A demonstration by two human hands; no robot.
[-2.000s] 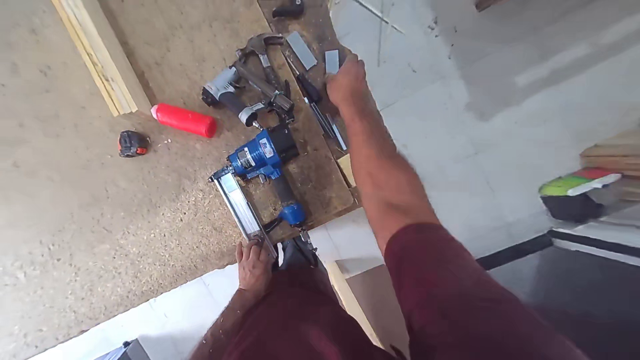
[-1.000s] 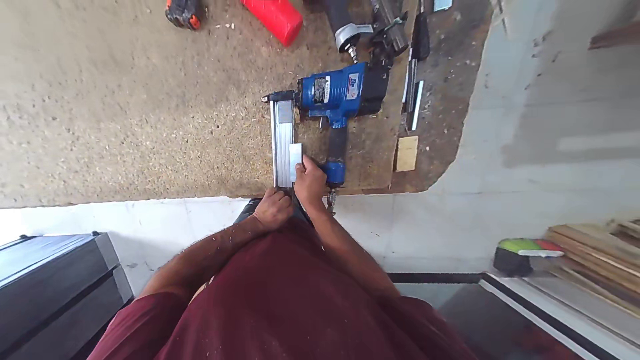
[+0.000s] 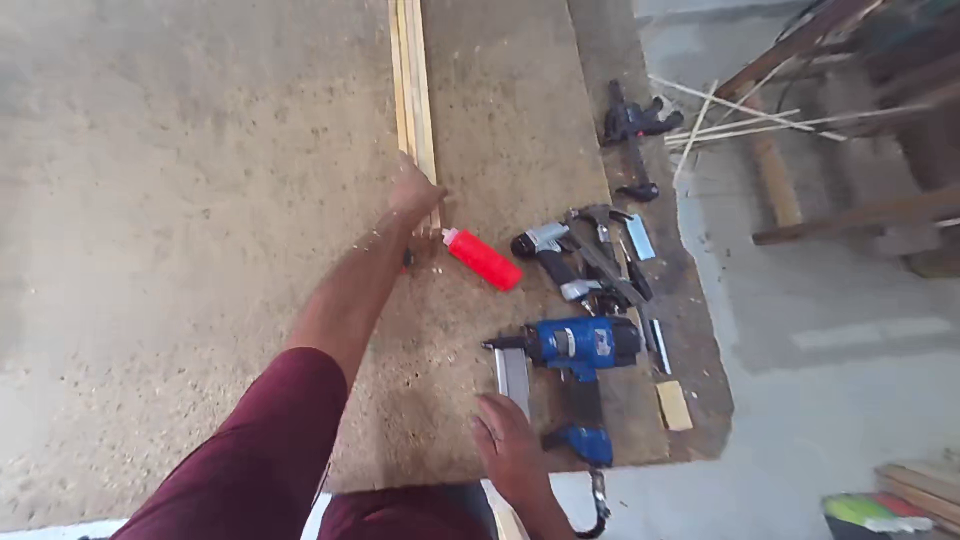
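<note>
My left hand (image 3: 415, 193) reaches out to the near end of a bundle of thin wooden strips (image 3: 412, 90) and lies over it; whether the fingers grip the strips is not clear. My right hand (image 3: 510, 439) rests at the near end of the magazine of a blue pneumatic nailer (image 3: 581, 343), which lies on its side on the worktable, its fingers partly spread. Between the hands, a red bottle (image 3: 484, 260) lies close to the strips. Part of a tape measure shows behind my left forearm.
Right of the bottle lie a smaller nailer (image 3: 551, 251), a claw hammer (image 3: 600, 217), and a light-blue strip of fasteners (image 3: 640, 237). A bar clamp (image 3: 636, 142) sits near the table's right edge, a small wood block (image 3: 674, 406) near its corner. An air hose fitting (image 3: 598, 487) hangs over the front edge.
My left hand has moved from the nailer's magazine to the wooden strips. My right hand no longer shows the pale strip it held at the magazine a second ago. The view has shifted.
</note>
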